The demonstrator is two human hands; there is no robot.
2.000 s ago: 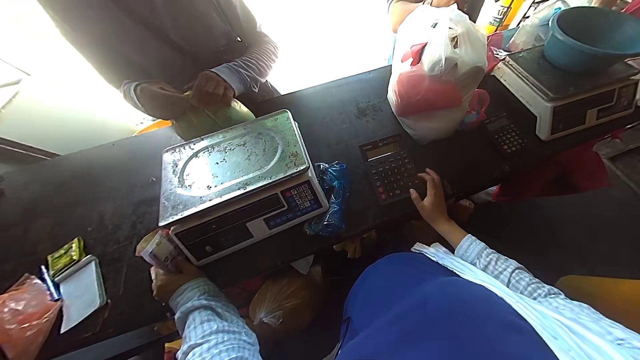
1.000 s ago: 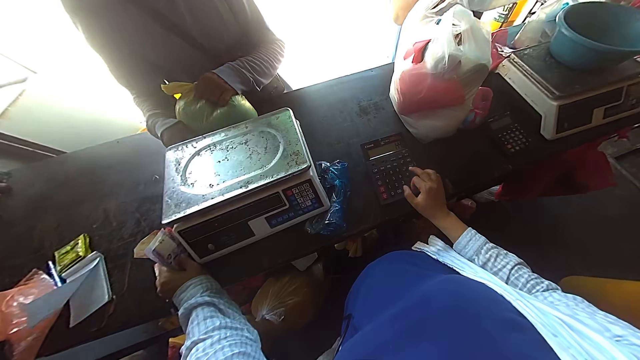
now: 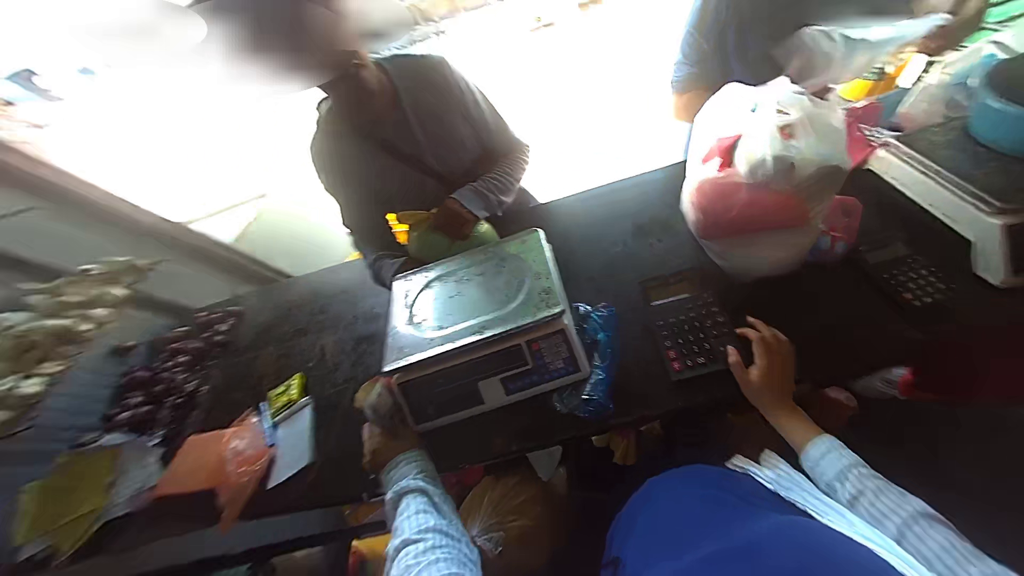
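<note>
My left hand (image 3: 390, 442) is closed around folded banknotes (image 3: 382, 402) at the near left corner of a digital weighing scale (image 3: 472, 300). The scale's metal pan is bare. My right hand (image 3: 764, 364) rests beside the lower right edge of a black desk calculator (image 3: 690, 324), fingers apart and holding nothing. A crumpled blue plastic bag (image 3: 594, 360) lies between scale and calculator. Across the counter, a person in grey holds a pale green bag (image 3: 453, 242) behind the scale.
On the dark counter (image 3: 336, 344) are a notepad (image 3: 293, 445), orange plastic bags (image 3: 216, 464) and red onions (image 3: 172, 368). A full white plastic bag (image 3: 764, 192), a second calculator (image 3: 910, 276) and a second scale (image 3: 960, 176) stand right. Another person is behind.
The view has swung left, showing onions and garlic. My right hand has drawn back from the calculator's keys to its side. My left hand still holds the banknotes.
</note>
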